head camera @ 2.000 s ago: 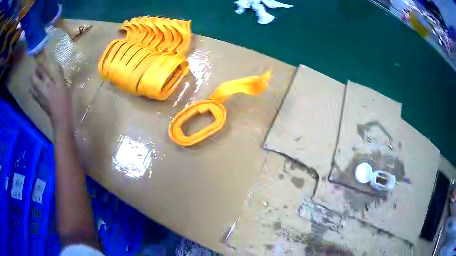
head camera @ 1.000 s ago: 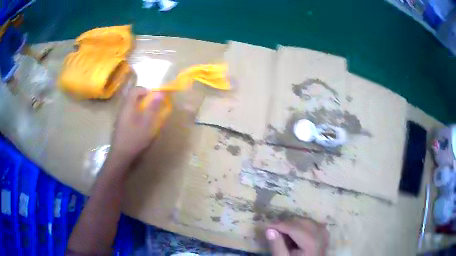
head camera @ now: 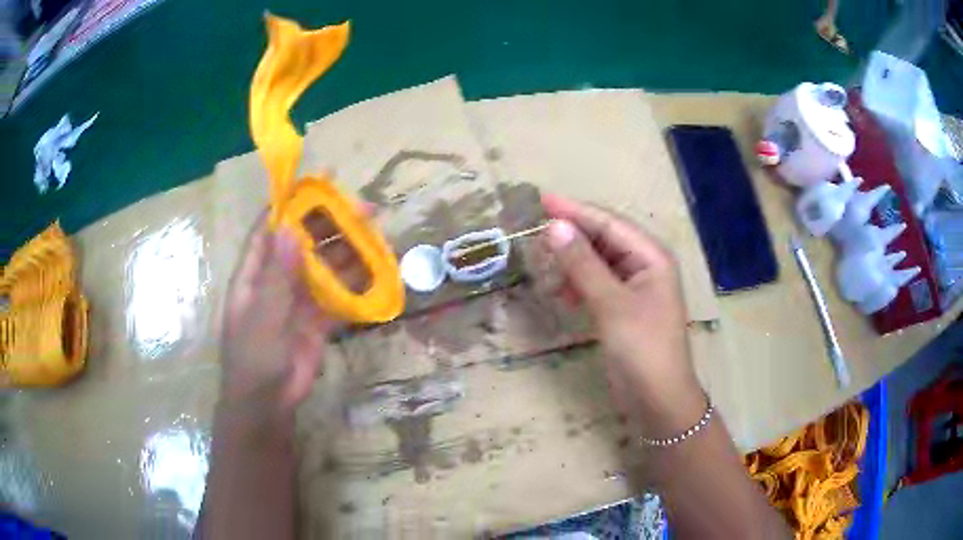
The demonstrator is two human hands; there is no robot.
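Note:
My left hand (head camera: pixel 269 301) holds a yellow sash ring (head camera: pixel 378 299) upright, its wavy tail pointing up. My right hand (head camera: pixel 618 285) pinches a thin pale glue stick (head camera: pixel 525 230) between thumb and fingertips. The stick's other end is over or in the white oval glue cup (head camera: pixel 493 271), which has brownish contents. A small round white piece (head camera: pixel 423 268) sits beside the cup. Both lie on stained cardboard (head camera: pixel 570 132).
The row of sashes (head camera: pixel 42 316) stands at the left edge. A phone (head camera: pixel 724 209), a thin whitish rod (head camera: pixel 822 311), a decorated jar (head camera: pixel 811 137) and white bottles (head camera: pixel 871 253) are at right. Loose sashes (head camera: pixel 818 475) fill a blue crate at lower right.
The view has shifted right. My left hand has lifted the single sash off the table and brought it near the cup. My right hand has moved up to the cup and now holds a stick.

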